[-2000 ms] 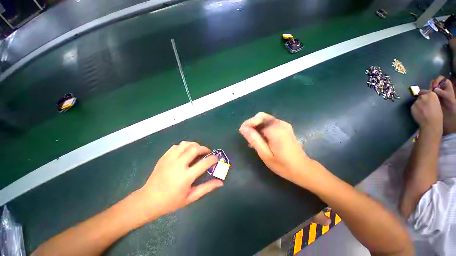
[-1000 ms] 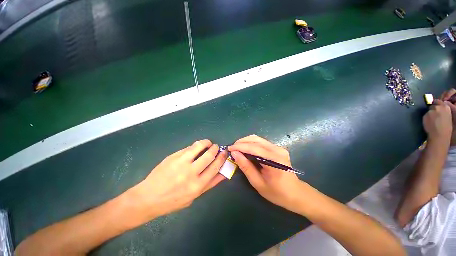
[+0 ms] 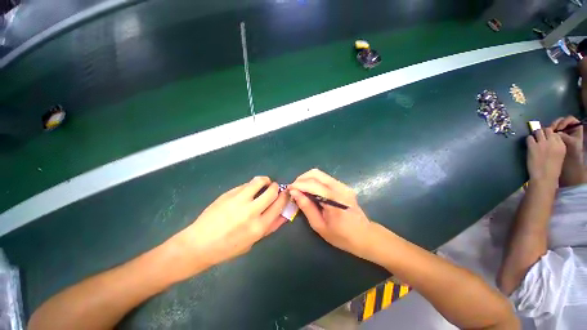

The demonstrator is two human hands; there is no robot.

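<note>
A small electronic unit with a white, yellow-edged battery block (image 3: pixel 290 210) is held just above or on the dark-green bench top (image 3: pixel 386 155). My left hand (image 3: pixel 235 216) is shut on the unit from the left, its fingers covering most of the dark part. My right hand (image 3: pixel 331 216) holds slim black tweezers (image 3: pixel 329 202) like a pen. Their tip end is between the fingertips at the unit's upper edge and is hidden.
A narrow white rail (image 3: pixel 186 148) separates the bench from the green belt, which carries units (image 3: pixel 369 58) (image 3: pixel 54 118) and a thin pale strip (image 3: pixel 247 71). At right are piles of dark components (image 3: pixel 494 113) and pale ones (image 3: pixel 517 94), and another person's hands (image 3: pixel 547 151). A plastic bag (image 3: pixel 9 293) lies at left.
Two seconds ago my right hand was raised away from the unit; it then came to the unit with the tweezers and stays there. My left fingers closed further over the unit.
</note>
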